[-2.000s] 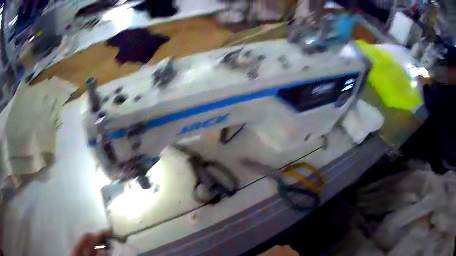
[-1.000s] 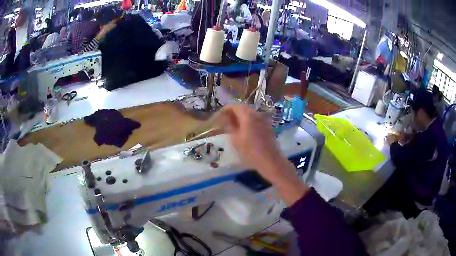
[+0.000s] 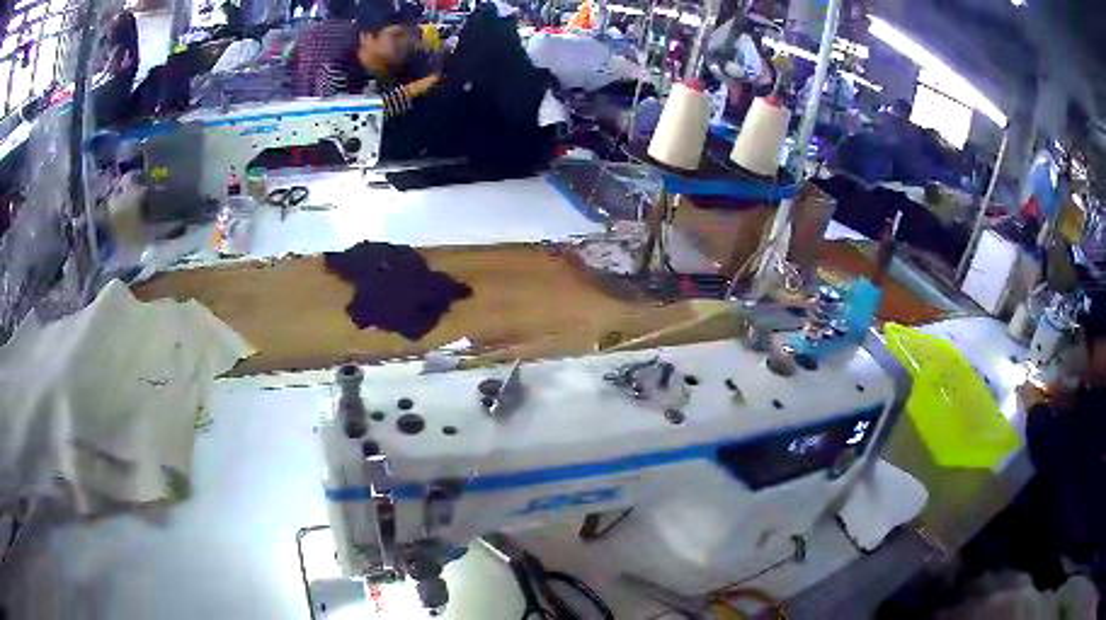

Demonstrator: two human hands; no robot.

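Note:
Neither of my hands is in view. The white sewing machine head (image 3: 570, 460) with a blue stripe and "JACK" lettering lies in front of me. The needle and presser foot area (image 3: 406, 581) is near the bottom edge, in lamp glare, with a red-orange bit. Pale cloth (image 3: 485, 587) lies just right of it. Black-handled shears (image 3: 564, 596) are partly cut off below. A second pair of scissors with a yellow-orange loop (image 3: 746, 603) lies further right. Stacked cream panels (image 3: 109, 400) lie at the left.
A dark purple fabric piece (image 3: 394, 288) lies on the brown board (image 3: 522, 285) behind the machine. Two cream thread cones (image 3: 679, 125) stand on a blue-edged stand. A neon yellow tray-like item (image 3: 952, 406) is at right. People work at the back and far right.
The hand and purple sleeve that reached over the machine head have gone out of view. The camera view has turned left, so the machine and cones stand further right in the picture.

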